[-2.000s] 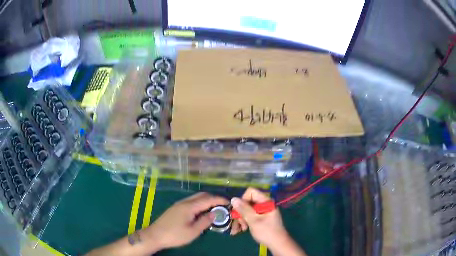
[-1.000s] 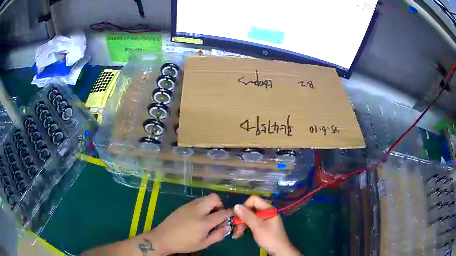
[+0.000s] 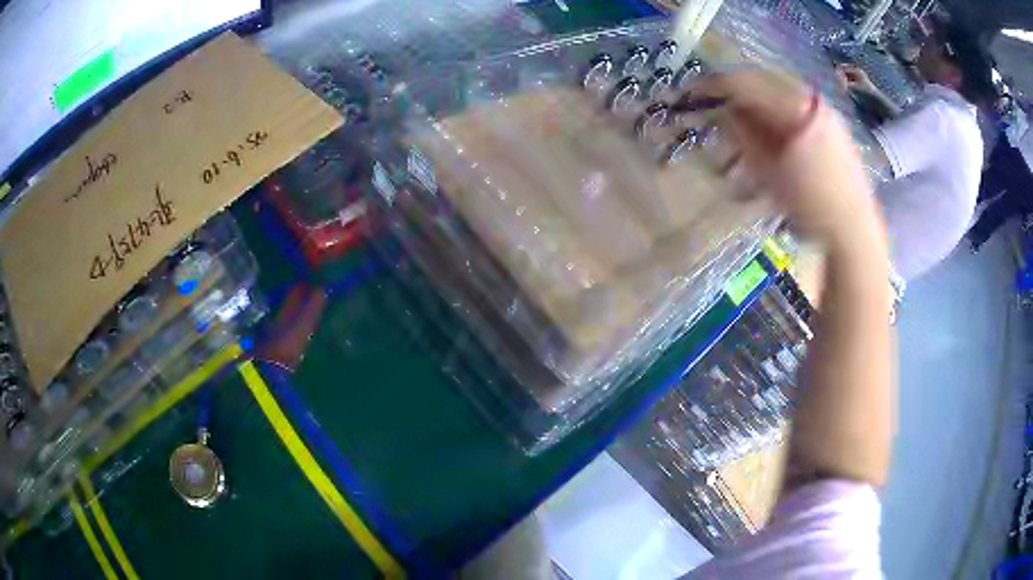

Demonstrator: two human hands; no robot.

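Note:
My right hand (image 3: 776, 119) is blurred, at the end of a long outstretched bare forearm at the right. Its fingers are over round black-and-silver components (image 3: 626, 93) at the far end of the top tray (image 3: 521, 193). I cannot tell whether the fingers hold one. My left hand is not in view. A brass-coloured round piece (image 3: 197, 474) with a pale centre lies on the green mat at the lower left, with a blue lead above it.
Handwritten cardboard (image 3: 159, 187) covers a tray stack at left, below the monitor (image 3: 125, 57). A red item (image 3: 323, 232) lies between stacks. More trays (image 3: 736, 397) stand below the bench edge. Another person (image 3: 935, 170) is at upper right. A pale sheet (image 3: 617, 527) is at bottom.
The view has swung right. My right hand has left the probe and component and reached out to the right-hand tray stack. My left hand has gone out of view.

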